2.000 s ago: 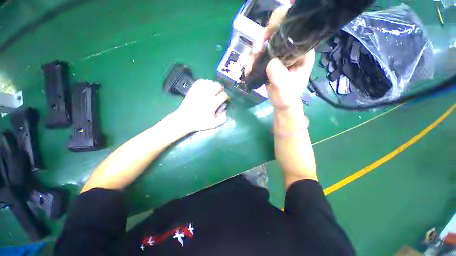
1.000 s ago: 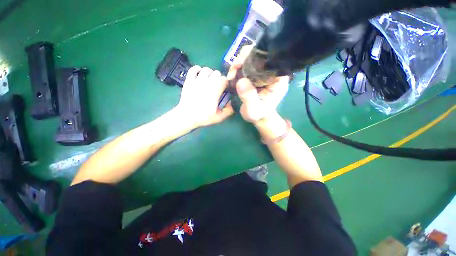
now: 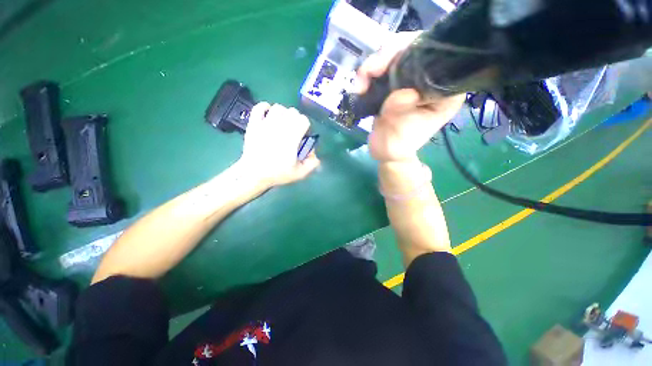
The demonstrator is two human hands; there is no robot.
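Observation:
My left hand (image 3: pixel 277 143) is closed around a black plastic housing (image 3: pixel 230 107) lying on the green bench; its wide end sticks out to the upper left. A small dark part (image 3: pixel 307 147) shows at my fingertips. My right hand (image 3: pixel 407 118) grips the nose of the large black electric screwdriver (image 3: pixel 457 57), which slants down to the left. The driver's nose is over the near edge of the white screw feeder (image 3: pixel 342 53) with blue edges. The bit tip is too dark and blurred to make out.
Black housings (image 3: pixel 89 168) lie in a row and a heap at the left. A clear plastic bag (image 3: pixel 532 139) of black parts is at the right, partly behind the driver. A black cable (image 3: pixel 493 193) loops at right. A cardboard box (image 3: pixel 557 348) is at lower right.
The screwdriver and my right hand have moved from the housing back to the feeder, away from my left hand. My left hand still holds the housing, now slightly further left.

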